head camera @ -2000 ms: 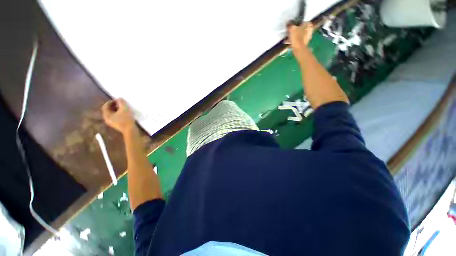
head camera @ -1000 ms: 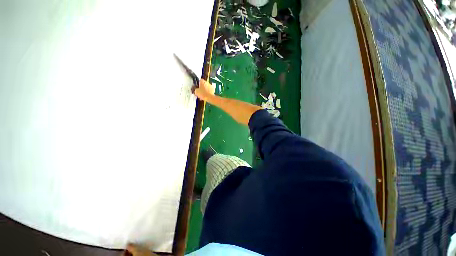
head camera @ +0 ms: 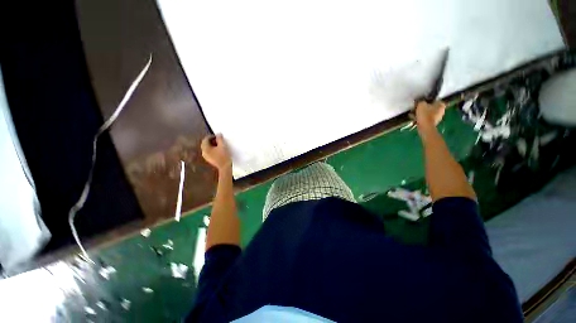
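A large white sheet (head camera: 328, 76) lies over the brown table, its front edge near the table's edge. My left hand (head camera: 216, 151) is at the sheet's left edge near its front corner, fingers closed on that edge. My right hand (head camera: 429, 112) is at the front edge of the sheet, closed on the dark handles of the shears (head camera: 440, 76). The blades point away from me over the sheet and are blurred; whether they are apart cannot be told.
Black fabric (head camera: 50, 120) lies on the brown table (head camera: 136, 120) at the left. A long pale strip (head camera: 95, 158) and a short white strip (head camera: 180, 191) lie there. White scraps (head camera: 410, 200) litter the green floor. An off-white bucket (head camera: 561, 98) stands at the right; pale blue cloth (head camera: 537, 221) is below it.
The view swung right along the table a second ago and is now back at the sheet's left corner. My left hand, barely in view then, shows fully at that corner. The shears remain in my right hand.
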